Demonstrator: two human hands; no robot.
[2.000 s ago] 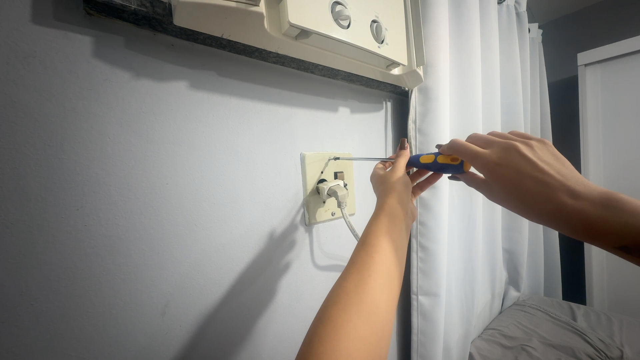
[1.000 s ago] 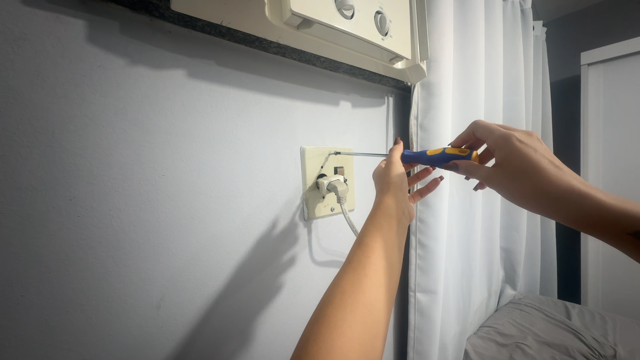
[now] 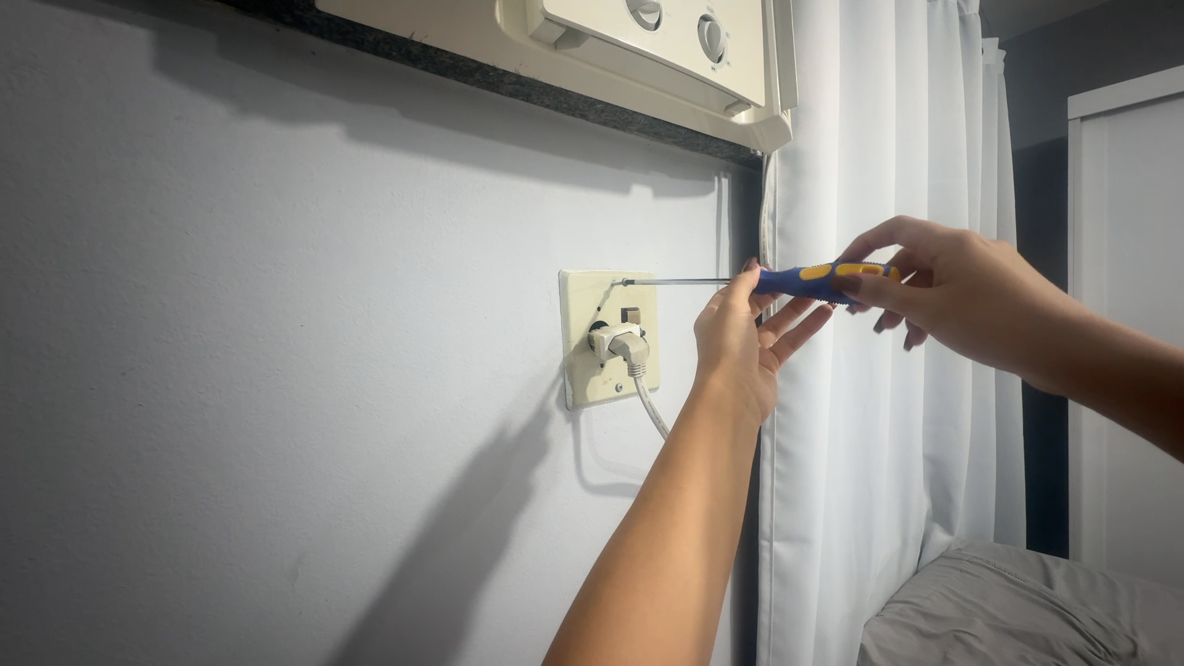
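A screwdriver (image 3: 805, 280) with a blue and yellow handle lies level, its thin metal shaft reaching left to the upper screw (image 3: 625, 282) of a cream wall plate (image 3: 583, 296). My right hand (image 3: 953, 287) grips the rear of the handle between thumb and fingers. The fingertips of my left hand (image 3: 745, 338) hold the front of the handle, where the shaft begins; its other fingers are spread. Below the screw, a white plug (image 3: 629, 347) with its cord (image 3: 651, 407) sits in the plate's outlet, beside a small brown switch (image 3: 631, 315). A lower screw (image 3: 619, 388) shows beneath the plug.
Above the plate, a cream air conditioner (image 3: 647, 55) with two knobs juts from the wall over a dark stone edge (image 3: 518, 83). A white curtain (image 3: 832, 444) hangs right behind my hands. Grey bedding (image 3: 1008, 610) lies at lower right, near a white cabinet (image 3: 1124, 324).
My right hand has shifted its hold on the screwdriver's handle, its fingers now placed differently around the rear end. The tip stays at the upper screw.
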